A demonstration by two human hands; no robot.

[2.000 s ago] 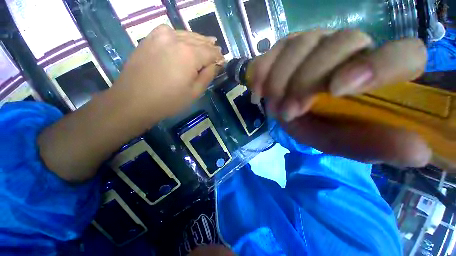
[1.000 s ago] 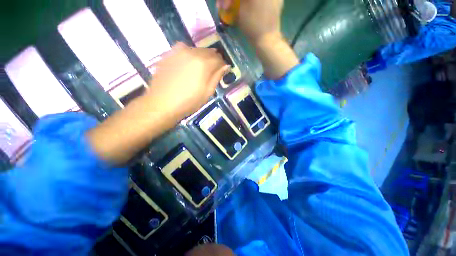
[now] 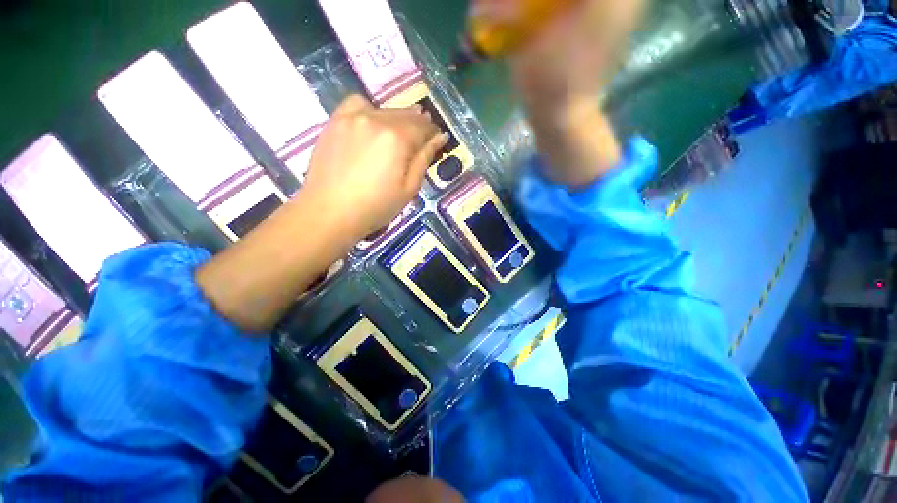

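A clear blister tray (image 3: 408, 329) holds several phone units with cream frames around dark rectangles, such as one at its lower side (image 3: 376, 372). Upper-row units stand open with long pink-white flip covers (image 3: 251, 69). My left hand (image 3: 369, 167) is over the upper row, its fingertips at the framed part of the rightmost open unit (image 3: 448, 167); whether it grips anything is hidden. My right hand (image 3: 575, 54), blurred at the top edge, holds the yellow-orange electric screwdriver (image 3: 516, 25) above the mat, up and right of that unit.
The shiny green mat (image 3: 679, 98) lies under the tray. At the upper right are a blue sleeve of another person (image 3: 846, 74) and a white round thing. The blue floor (image 3: 738, 236) with yellow-black tape is at the right. Blue items and dark equipment stand beyond it.
My right hand with the screwdriver went from beside my left fingertips to the top edge, then slightly right. My left hand moved down and right over the tray. The view also shifted.
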